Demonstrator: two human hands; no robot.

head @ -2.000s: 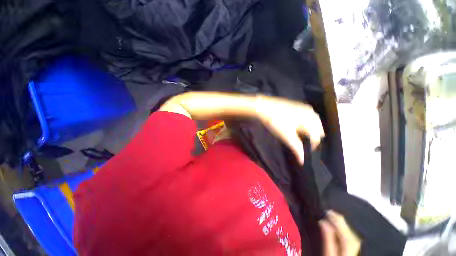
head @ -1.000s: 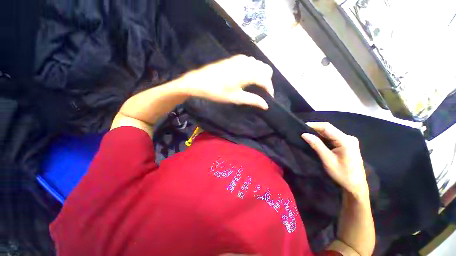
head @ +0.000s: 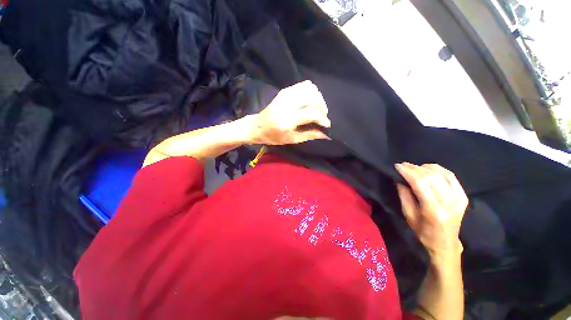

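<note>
A large black garment piece [head: 369, 112] lies across my lap and over the edge of the white table. My left hand [head: 294, 115] grips its edge near the middle of the view, fingers curled over the cloth. My right hand [head: 433, 197] pinches the same edge further to the right, thumb and fingers on the cloth. The stretch of edge between the hands is folded and dark. The fingertips of both hands are partly hidden in the cloth.
The white table top [head: 401, 62] and a pale grey machine part [head: 469, 56] are at the upper right. Shiny wrinkled black fabric [head: 144, 56] is heaped at the upper left. A blue plastic object [head: 116, 181] is at the left. A small yellow thing [head: 257, 156] shows by my shirt.
Both hands have come closer together than two seconds ago and now hold the garment edge. Since one second ago, more matt cloth lies spread over the table edge. The view has turned.
</note>
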